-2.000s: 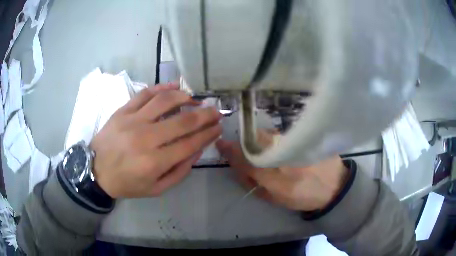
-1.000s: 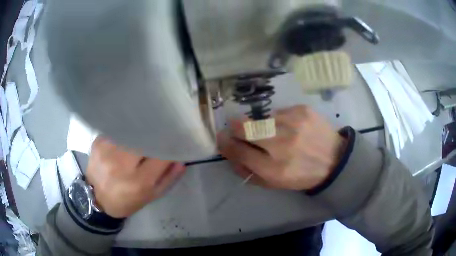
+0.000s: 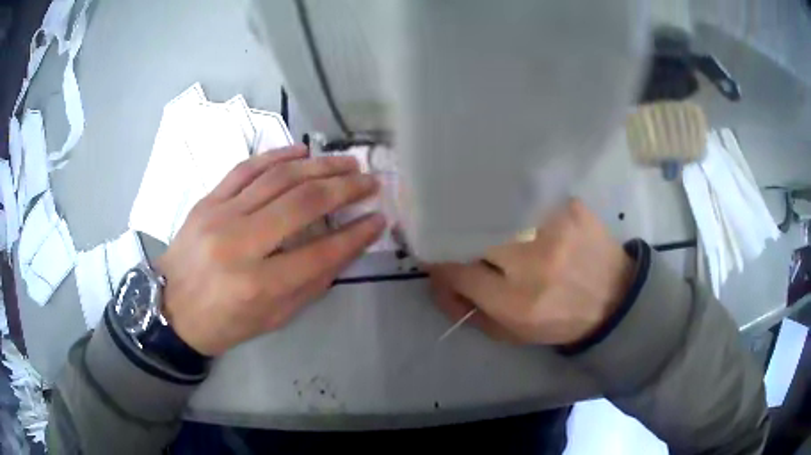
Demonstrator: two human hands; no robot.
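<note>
My left hand (image 3: 267,249), wearing a watch, lies with its fingers over a small white fabric piece (image 3: 363,206) on the machine bed, holding it down. My right hand (image 3: 542,280) is curled just right of the needle area, partly behind the machine head (image 3: 516,115). A thin pale spike, seemingly an awl (image 3: 458,324), projects from under its fingers toward the front. The machine head hides the right fingertips, the needle and what they touch.
Pointed white pieces (image 3: 191,155) lie spread behind my left hand. White strips (image 3: 729,209) fan out at the right, below the large cream knob (image 3: 667,131). White trimmings (image 3: 67,107) line the left edge.
The view has shifted, so the machine head appears farther right and covers the smaller knob. My left hand has moved up and right onto the bed. My right hand remains near the needle area.
</note>
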